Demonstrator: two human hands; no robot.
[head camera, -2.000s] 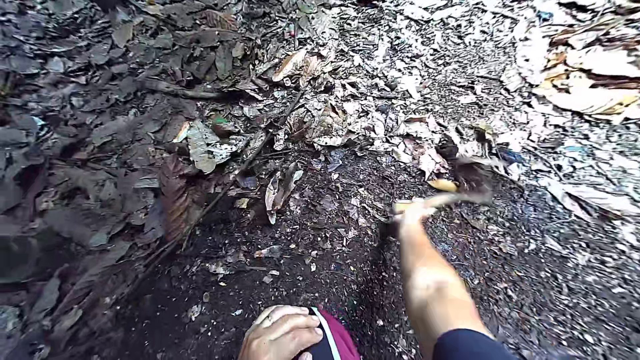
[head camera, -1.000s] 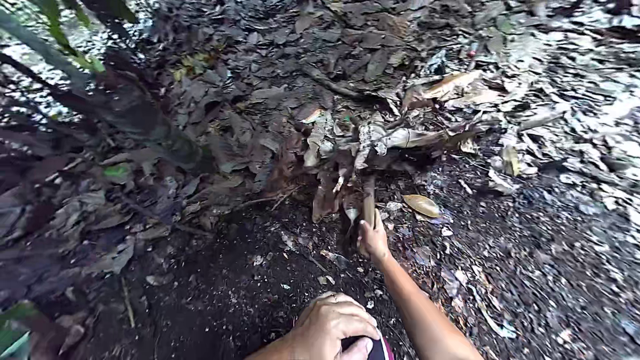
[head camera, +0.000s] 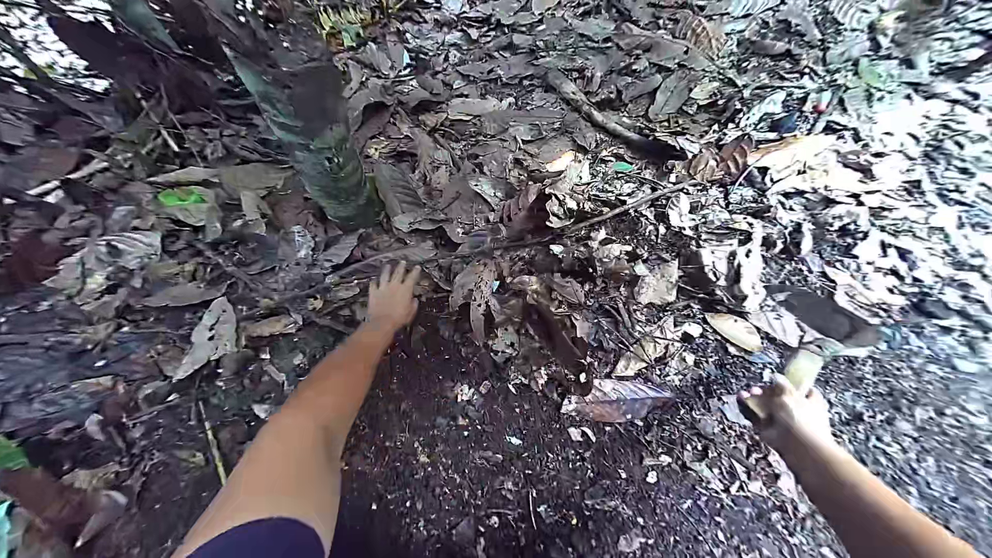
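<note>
My left hand (head camera: 394, 298) reaches forward with its fingers apart, on or just above the dry leaves (head camera: 473, 291) by a thin stick (head camera: 604, 217). Nothing shows in its grasp. At the right, my right hand (head camera: 787, 407) is closed around the pale handle (head camera: 804, 370) of a hand tool. The tool's dark, flat blade (head camera: 825, 316) points up and away, over the leaf litter; its exact kind is not clear. A yellowish leaf (head camera: 735, 332) lies just left of the blade. Bare dark soil (head camera: 496, 473) lies between my two arms.
A slim tree trunk (head camera: 322, 155) stands beyond my left hand. Behind the leaves lies a short fallen branch (head camera: 597, 116). A large brown leaf (head camera: 618, 400) rests on the soil between my hands. Green leaves (head camera: 12, 457) show at the lower left edge.
My left hand has gone from near my knee out to the leaves ahead. My right hand has moved with the tool from the leaf pile to the right. The view has shifted left.
</note>
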